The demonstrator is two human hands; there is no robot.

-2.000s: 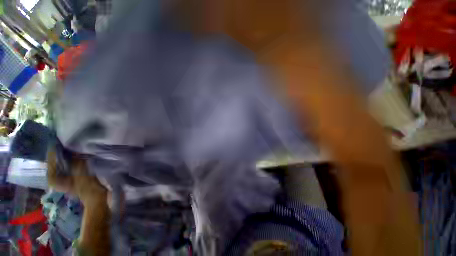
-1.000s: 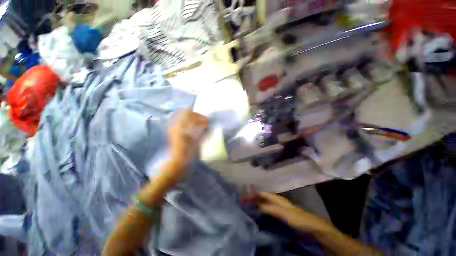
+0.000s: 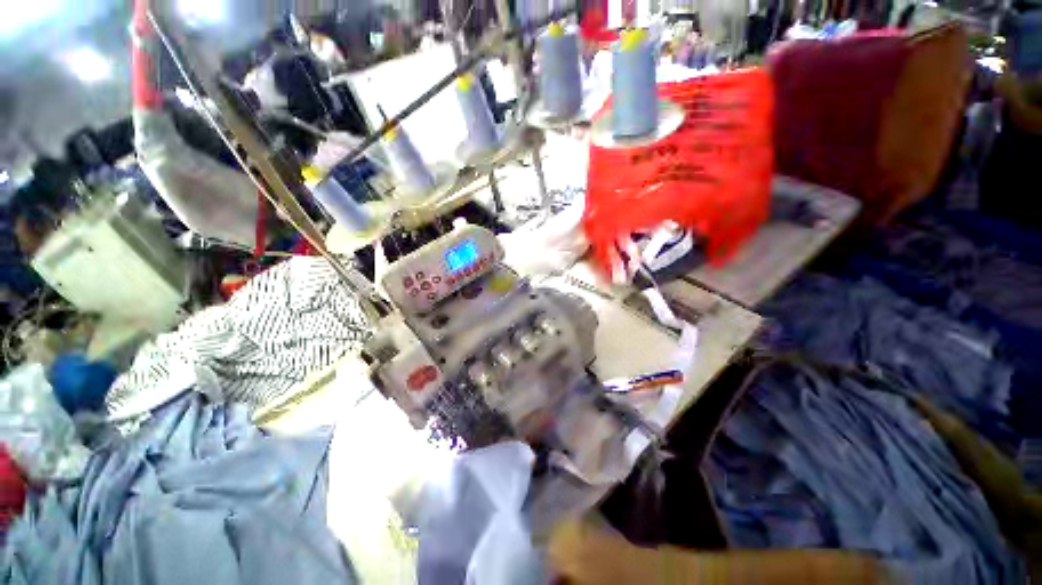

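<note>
The cream-grey overlock machine (image 3: 491, 326) stands in the middle, with a blue-lit screen, red badge and row of pale tension knobs. The dark, shiny needle area (image 3: 446, 429) shows at its lower left. A pale garment piece (image 3: 491, 503) lies at the machine's front, near the needle area. My right hand (image 3: 583, 551) is blurred and partly cut off at the bottom edge, right of this cloth; its grip is unclear. My left hand is out of the picture.
Blue-grey cloth (image 3: 171, 503) is heaped left, with striped cloth (image 3: 274, 331) behind. Thread cones (image 3: 634, 86) stand behind the machine. A red plastic bag (image 3: 686, 160) and thread snips (image 3: 643, 381) lie right. More garment pieces (image 3: 846, 457) fill the lower right.
The view has lifted and now takes in the whole machine and the cones. My left hand has left the picture. The large cloth raised before the camera earlier is no longer there.
</note>
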